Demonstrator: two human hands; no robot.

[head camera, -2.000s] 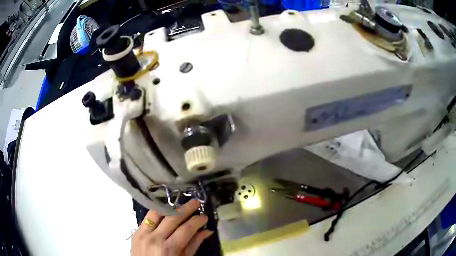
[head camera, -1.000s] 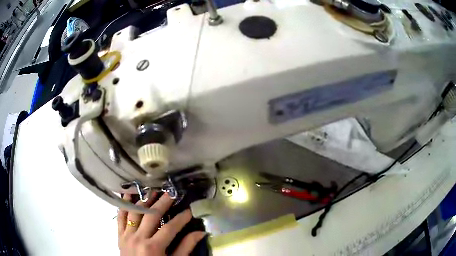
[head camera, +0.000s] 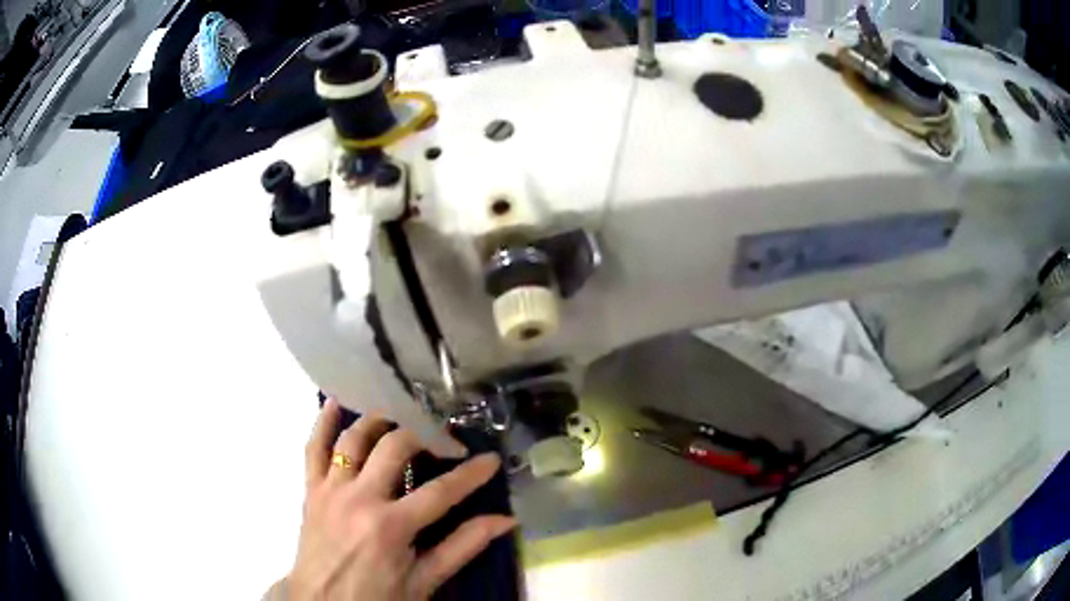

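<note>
A dark cloth strip (head camera: 469,560) lies under the left end of the white sewing machine head (head camera: 657,176). My left hand (head camera: 373,511) lies flat on the cloth, fingers spread, a gold ring on one finger. Its fingertips are just below the silver wire guides (head camera: 483,411) and left of the presser area. A short silvery chain-like line (head camera: 408,477) shows between the fingers. The needle and presser foot are too dark and blurred to make out. My right hand is not in view.
Red and black snips (head camera: 733,456) and a black cord (head camera: 769,522) lie right of the lit needle plate (head camera: 583,430). A yellow strip (head camera: 622,538) edges the bed. White crumpled material (head camera: 821,358) lies under the machine arm.
The view has shifted, so the machine sits further right than one second ago. My left hand's fingers are more spread and sit lower relative to the wire guides.
</note>
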